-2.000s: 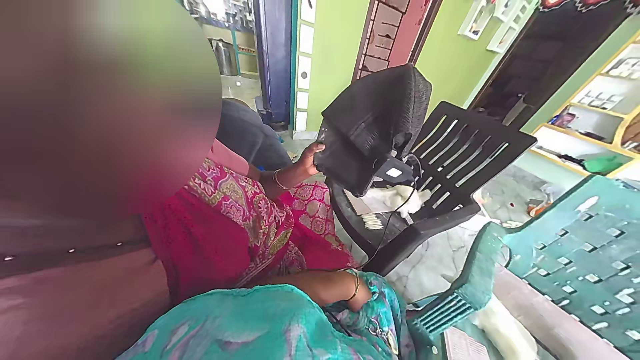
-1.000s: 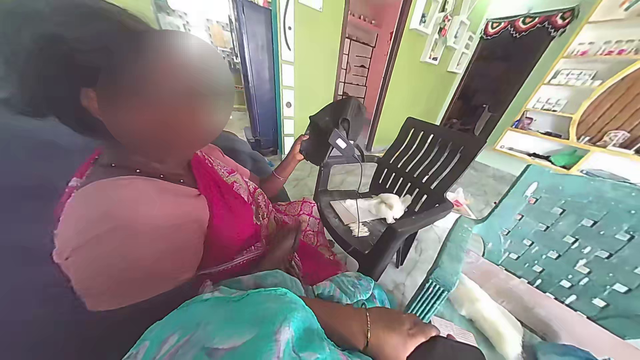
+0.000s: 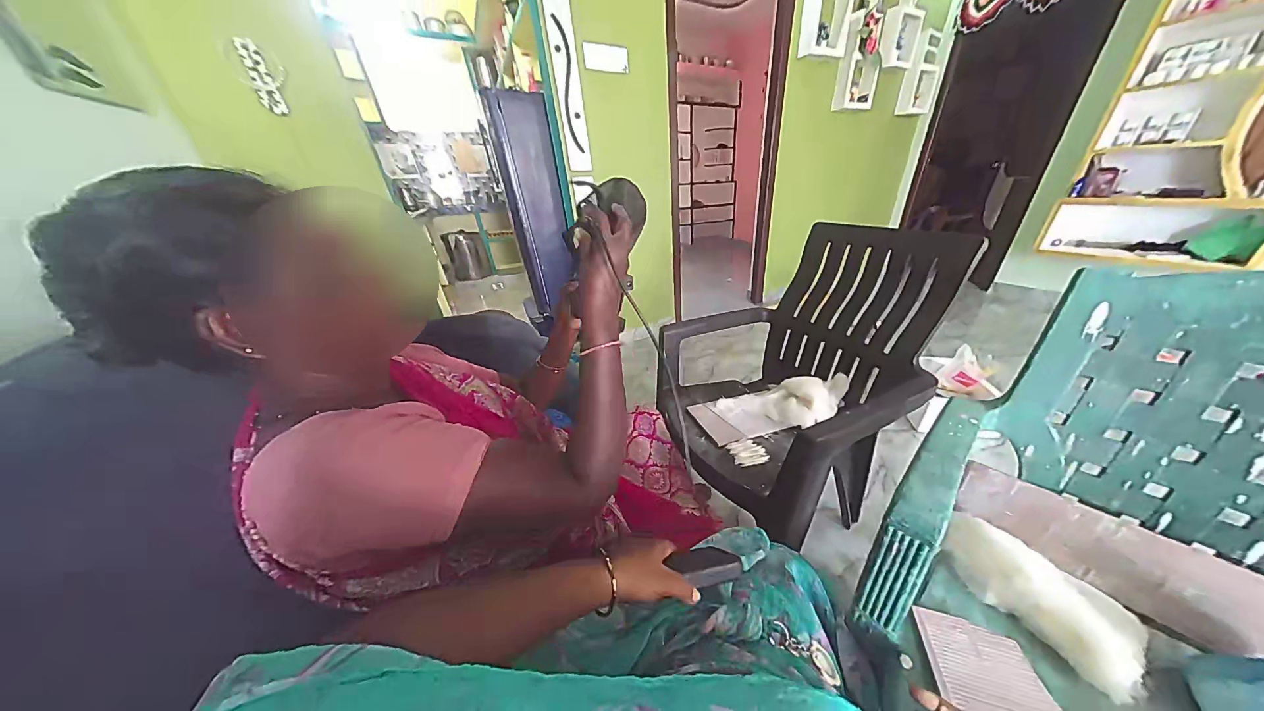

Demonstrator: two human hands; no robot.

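Observation:
My left hand point(image 3: 647, 571), with a dark bangle at its wrist, rests on the teal patterned cloth of my lap, closed on a dark flat phone-like device point(image 3: 706, 565). Only fingertips of my right hand point(image 3: 928, 699) show at the bottom edge, by the ribbed pinkish board point(image 3: 983, 662); what they hold is hidden. That board lies on a teal plastic chair point(image 3: 913, 543) beside a long roll of white cotton wool point(image 3: 1057, 607). On a black plastic armchair point(image 3: 889, 267), more cotton wool point(image 3: 805, 400) sits on a flat board point(image 3: 721, 425), with small cotton wicks point(image 3: 748, 452) alongside.
A person in pink point(image 3: 365, 484) sits close at my left, both hands raised around a black corded object point(image 3: 622, 202). Its cord point(image 3: 657, 341) hangs toward the black armchair. Shelves point(image 3: 1136, 202) stand at the right wall; a doorway point(image 3: 716, 178) lies behind.
The person beside me has lifted the black object higher, now with both hands at it. My left hand now shows with the dark device; two seconds ago it was hidden in the cloth.

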